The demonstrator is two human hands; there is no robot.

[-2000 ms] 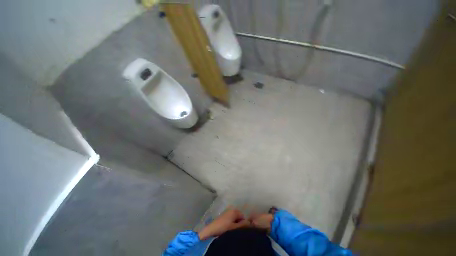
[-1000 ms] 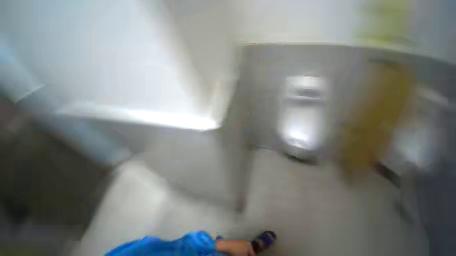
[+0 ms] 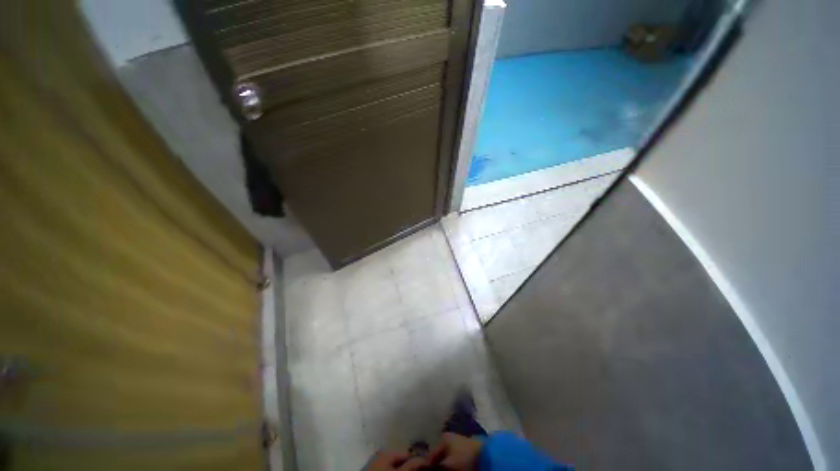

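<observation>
My left hand (image 3: 387,461) is at the bottom edge, partly cut off. My right hand (image 3: 457,450), below a blue sleeve (image 3: 520,453), is close beside it. The hands are small and blurred, with the fingers bent close together in front of my body. A small dark shape (image 3: 419,449) shows between them; I cannot tell if it is held or is a shoe behind them. A dark shoe (image 3: 463,419) shows on the floor just beyond my right hand.
A brown door (image 3: 359,138) with a round knob (image 3: 248,99) stands open ahead. Beyond the doorway is a blue floor (image 3: 553,110) with a brown carton-like thing (image 3: 647,41). A yellow-brown partition (image 3: 138,276) is at left, a grey-and-white wall (image 3: 635,322) at right.
The view has swung from the urinals to the open door and the blue floor outside. Both hands now show close together at the bottom; one second ago only one hand and sleeve showed.
</observation>
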